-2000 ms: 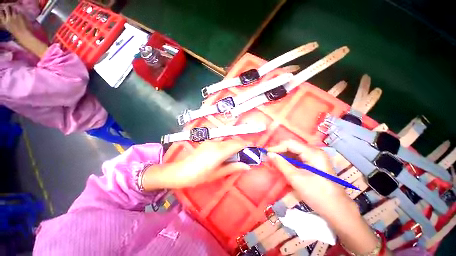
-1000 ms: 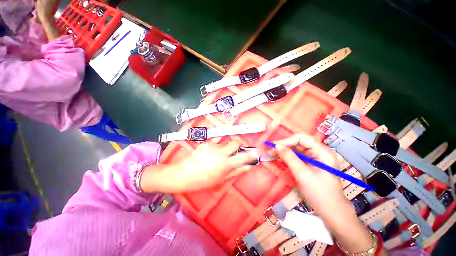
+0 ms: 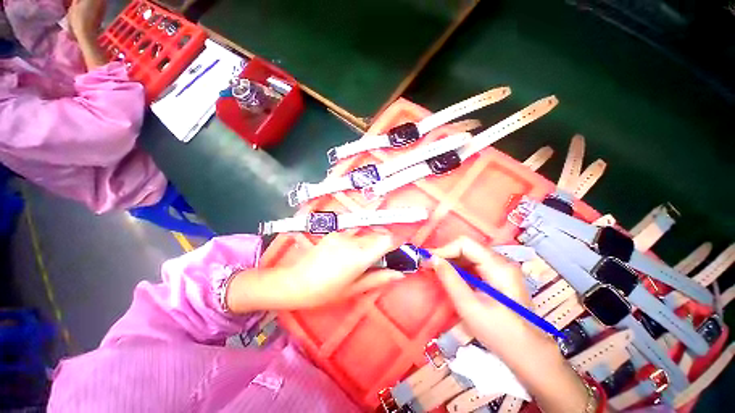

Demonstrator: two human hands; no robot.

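Observation:
My left hand (image 3: 326, 270) holds a small dark-faced watch head (image 3: 402, 258) between its fingers, above the red-orange compartment tray (image 3: 355, 348). My right hand (image 3: 492, 302) holds a thin blue stick tool (image 3: 504, 300) like a pencil, with its tip at the edge of the watch face. A white crumpled cloth (image 3: 486, 373) lies beside or under my right palm; whether the hand grips it I cannot tell. The strap of the held watch is mostly hidden by my fingers.
White-strapped watches (image 3: 322, 223) lie across the tray's upper left. Overlapping grey-strapped watches (image 3: 606, 305) lie at the right. A deep red box (image 3: 270, 121) with a clear bottle (image 3: 244, 94), a paper sheet (image 3: 187, 101) and another red tray (image 3: 165, 60) are at upper left, beside a person in pink (image 3: 89, 133).
The watch face, covered by my left fingers a second ago, shows again. The blue tool's tip has moved back to its edge from slightly to the right.

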